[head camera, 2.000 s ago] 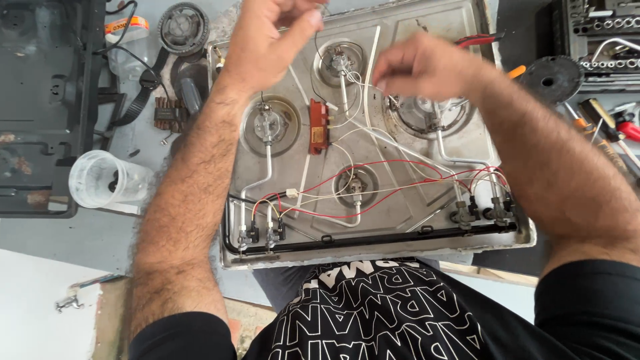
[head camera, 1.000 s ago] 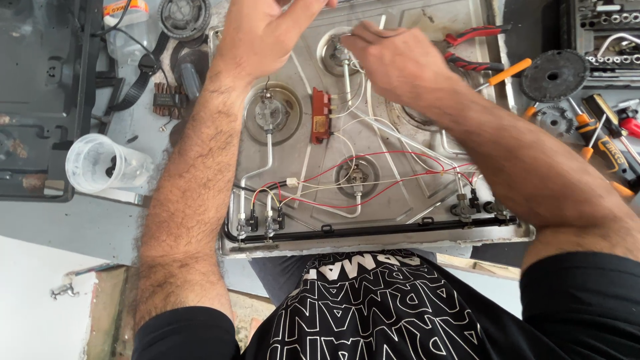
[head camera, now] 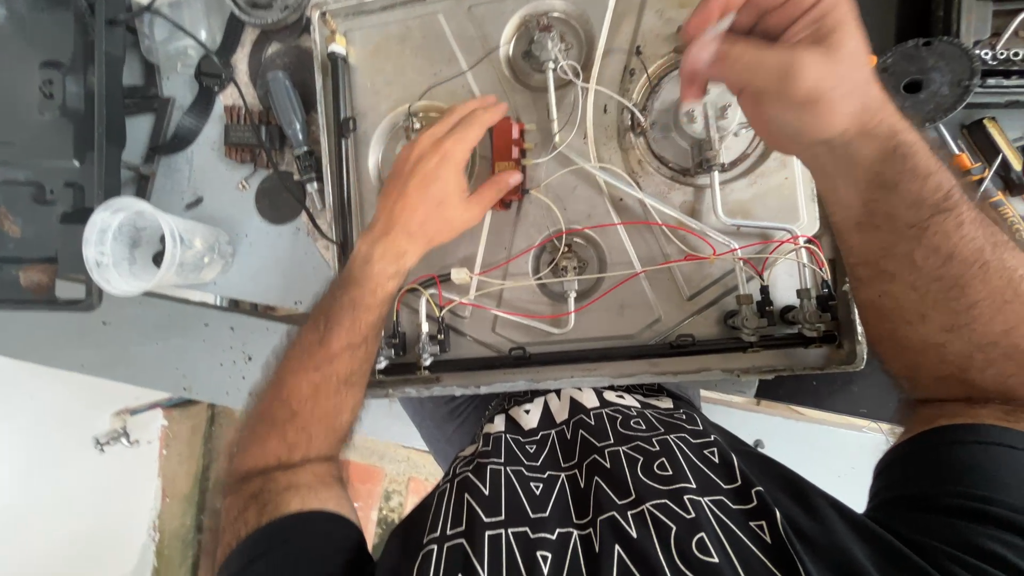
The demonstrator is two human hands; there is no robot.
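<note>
An overturned gas cooktop (head camera: 608, 320) lies in front of me, its underside showing burners, metal gas tubes and wiring. My left hand (head camera: 448, 172) is over its left part, fingers spread, the thumb at the red ignition module (head camera: 506, 164). Behind that hand a round burner base is partly hidden. My right hand (head camera: 780, 72), blurred, is raised above the large right burner (head camera: 708, 128) with thumb and fingers close together; whether something small is between them cannot be told. Red and white wires (head camera: 588, 308) run across the lower part to the gas valves (head camera: 746, 320).
Left of the cooktop are a clear plastic cup (head camera: 152, 248), a screwdriver (head camera: 294, 128), a dark round disc (head camera: 280, 198) and a black plastic case (head camera: 48, 160). At the right lie a black toothed disc (head camera: 928, 80), orange-handled tools (head camera: 972, 168) and a socket set (head camera: 1004, 56).
My left hand has come down from the top of the view to the red module. My right hand has moved from the upper middle burner to above the large right one.
</note>
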